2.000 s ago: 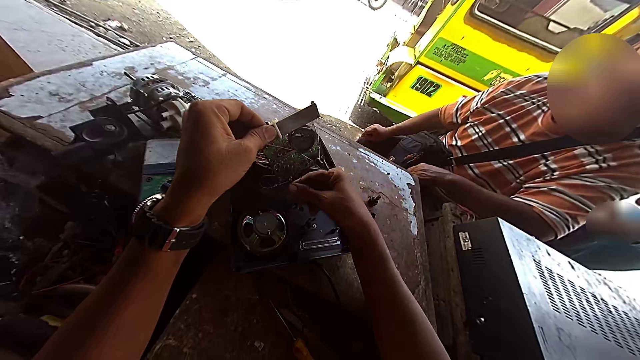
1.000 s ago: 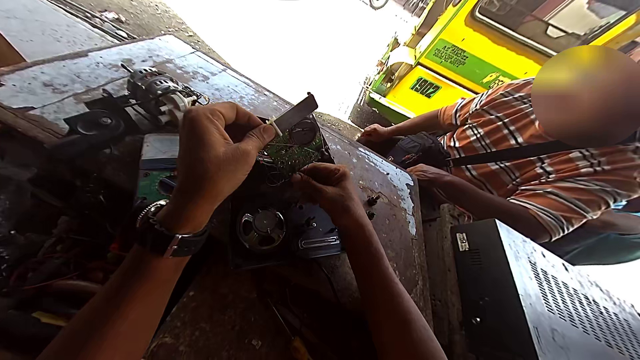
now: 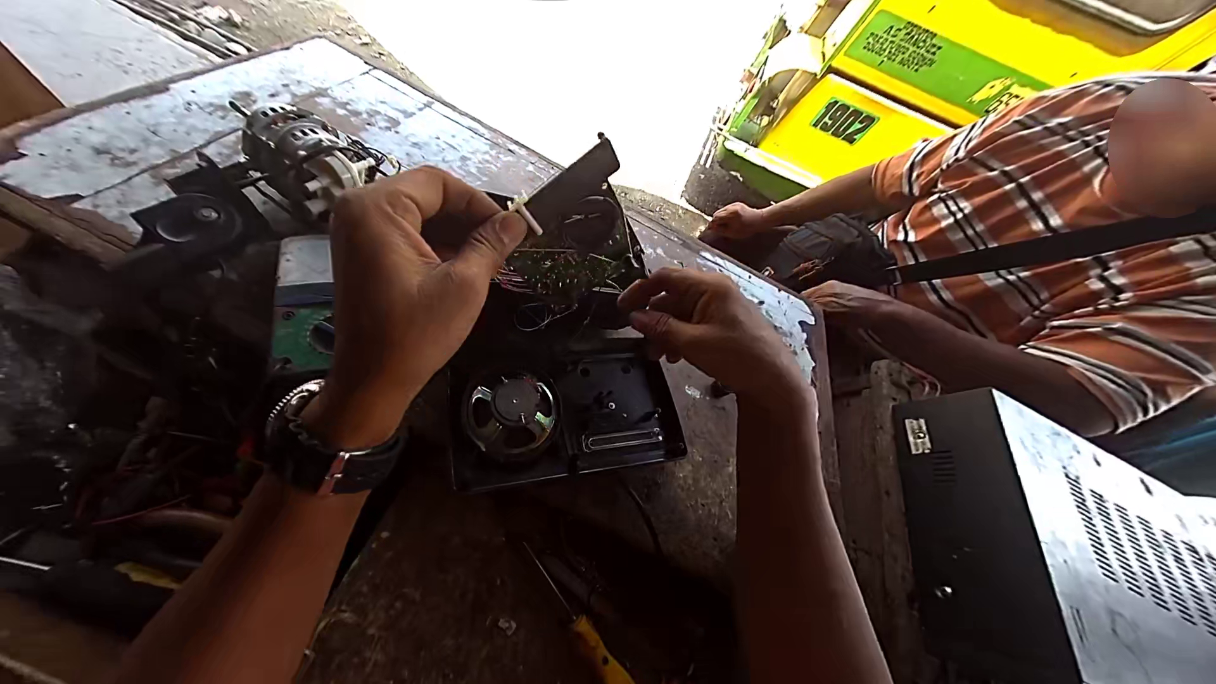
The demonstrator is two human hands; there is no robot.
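My left hand (image 3: pixel 418 275) pinches a small white plastic piece (image 3: pixel 524 215) between thumb and forefinger, in front of a dark flat panel (image 3: pixel 575 180) that stands up at a slant. A green circuit board (image 3: pixel 565 271) with thin wires lies in the opened black casing just beyond my hands. My right hand (image 3: pixel 712 328) is at the board's right edge, its fingers curled; whether they grip anything is hidden. Below, the casing's other half (image 3: pixel 570 465) holds a round speaker (image 3: pixel 511 416). A yellow-handled screwdriver (image 3: pixel 597 646) lies on the wooden bench nearer me.
An electric motor (image 3: pixel 294 142), a loose black speaker (image 3: pixel 195 220) and a green multimeter (image 3: pixel 302 334) lie left. A metal-cased box (image 3: pixel 978 541) stands right. Across the bench corner is a person in a striped shirt (image 3: pixel 1026 218), hands near a dark bag (image 3: pixel 826 249). A yellow-green vehicle (image 3: pixel 855 104) stands behind.
My right hand has moved right, away from the middle of the circuit board. My left hand stays near the upright panel.
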